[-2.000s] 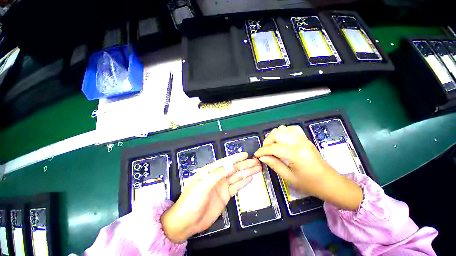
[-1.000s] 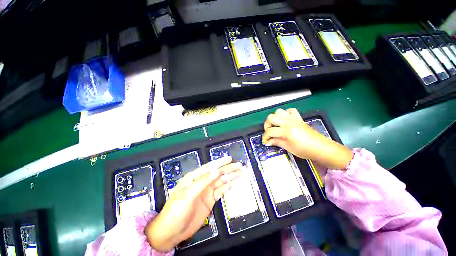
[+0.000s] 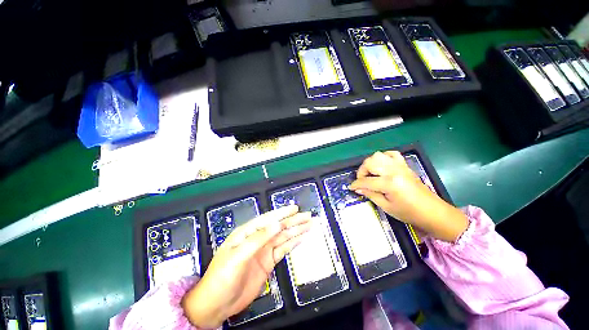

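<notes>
A black phone tray [image 3: 310, 309] lies in front of me with several phone bodies in a row. My right hand [image 3: 394, 190] has thumb and forefinger pinched together over the camera end of the fourth phone body from the left [image 3: 365, 235]; whether a tiny part is between the fingertips cannot be told. My left hand [image 3: 248, 258] is palm up with fingers extended, over the second phone body [image 3: 223, 216] and the edge of the third [image 3: 313, 258]. No part can be made out on the palm. The first phone body [image 3: 174, 238] shows round camera openings.
A far black tray [image 3: 248, 84] holds three phone bodies and has a bare slot at left. A blue bin [image 3: 145, 109] with a clear bag, a dark pen-like stick [image 3: 193, 132] and small gold pieces [image 3: 257, 145] lie on white paper. Stacked trays [image 3: 516, 106] stand right; another tray is lower left.
The view has shifted, moving the trays leftward in the picture. My right hand has moved from beside my left fingers to the fourth phone's camera end. My left hand keeps its palm-up pose.
</notes>
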